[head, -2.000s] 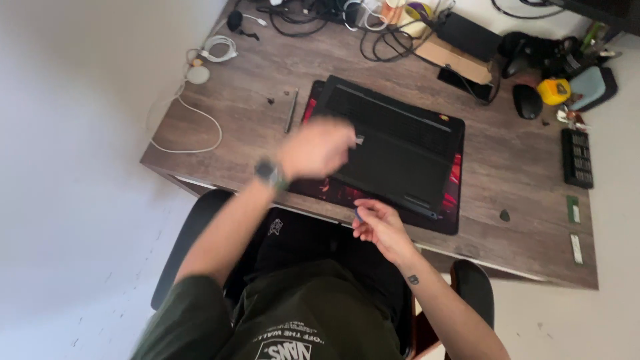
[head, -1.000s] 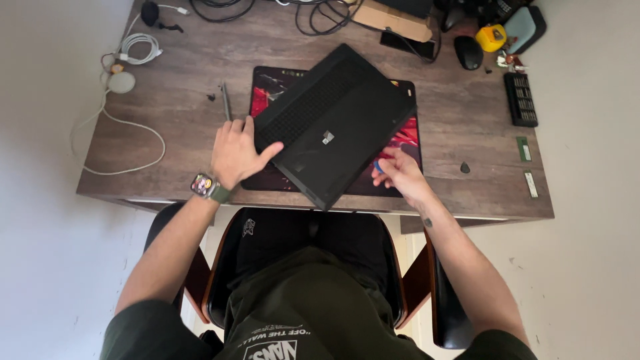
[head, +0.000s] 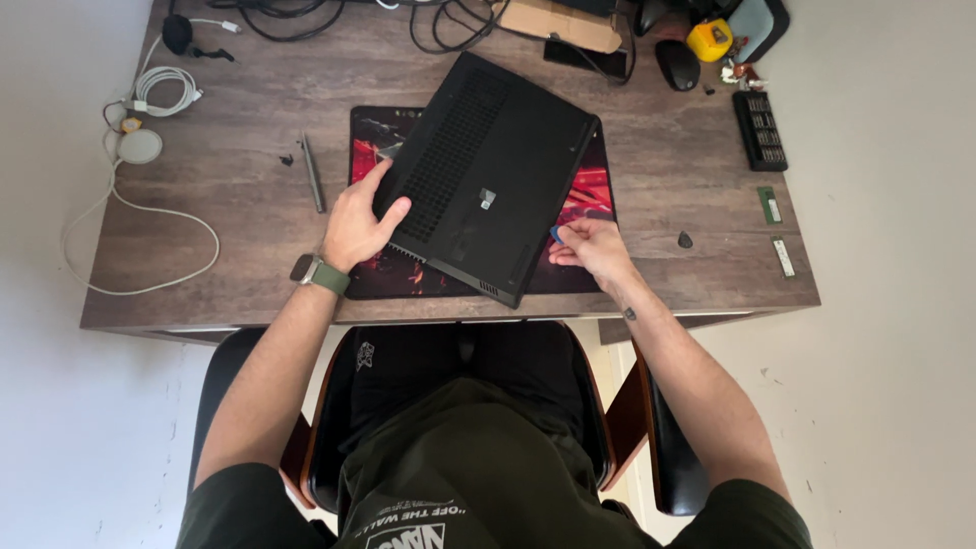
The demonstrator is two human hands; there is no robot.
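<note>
A black laptop (head: pixel 518 160), closed and underside up, lies turned at an angle on a red and black mat (head: pixel 583 278). My left hand (head: pixel 358 221) rests on its left edge, thumb and fingers spread over the vented bottom cover. Between the thumb and fingers of my right hand (head: pixel 595 248) is a small blue pick (head: pixel 557 234), close to the laptop's right edge; whether it touches the edge cannot be told. A dark pick (head: pixel 685 239) lies on the desk right of that hand. Left of the mat is a grey screwdriver (head: pixel 313 173), with small dark screws (head: pixel 286 160) beside it.
On the wooden desk's (head: pixel 267 259) right side are a bit case (head: pixel 760 131) and two memory or drive modules (head: pixel 770 205). A mouse (head: pixel 677 65), a yellow tape measure (head: pixel 710 40) and a cardboard piece (head: pixel 560 24) stand behind. White cables (head: pixel 168 91) lie at left, black cables at the back.
The laptop has been turned from nearly square on the mat to a slant since two seconds ago. My left hand has come to rest on its left edge. The view has shifted.
</note>
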